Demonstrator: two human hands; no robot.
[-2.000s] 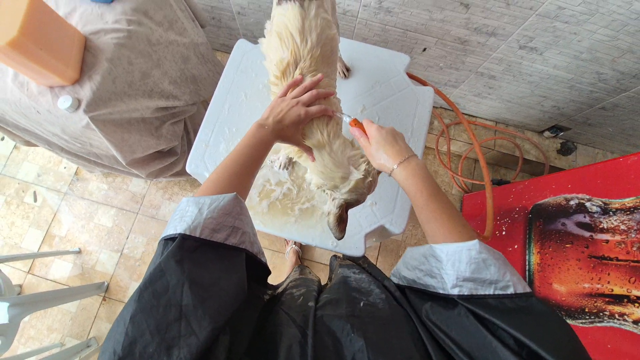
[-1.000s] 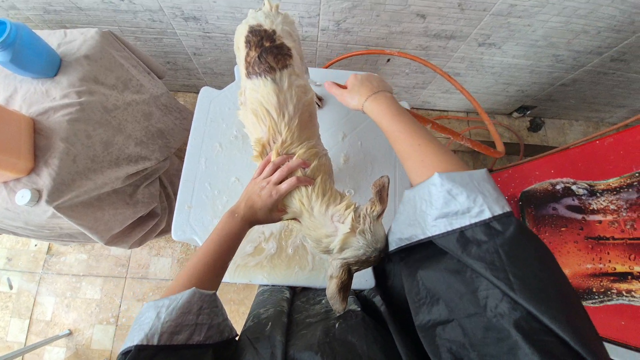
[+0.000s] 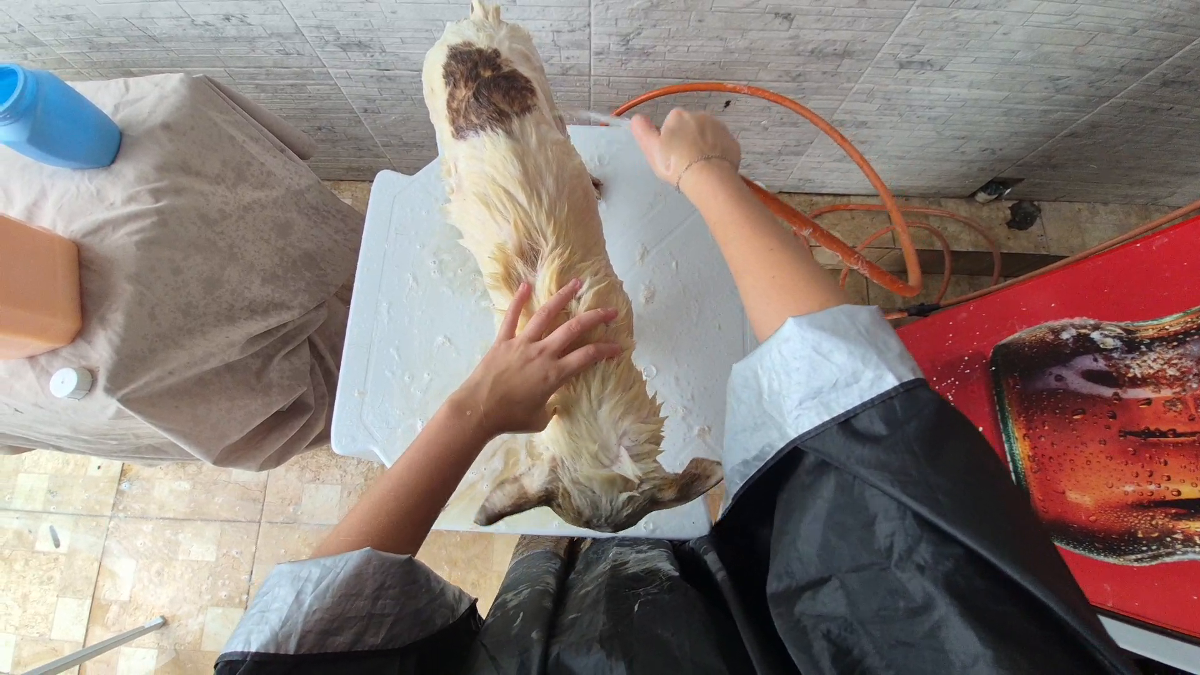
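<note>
A wet cream dog with a brown patch near its tail stands on a white plastic table, its head toward me. My left hand rests with spread fingers on the fur behind its neck and holds nothing. Beyond the table's far right corner, my right hand is closed on the end of an orange hose; a thin spray of water leaves it toward the dog's hindquarters. The fingers hide most of the hose end.
At left a cloth-covered surface bears a blue plastic bottle, an orange container and a white cap. A tiled wall stands behind. Hose coils lie on the floor near a red panel at right.
My right hand has moved from beside the dog's shoulders to beyond the table's far right corner. The left hand stays on the dog's back. The dog's head has turned, and the view has shifted.
</note>
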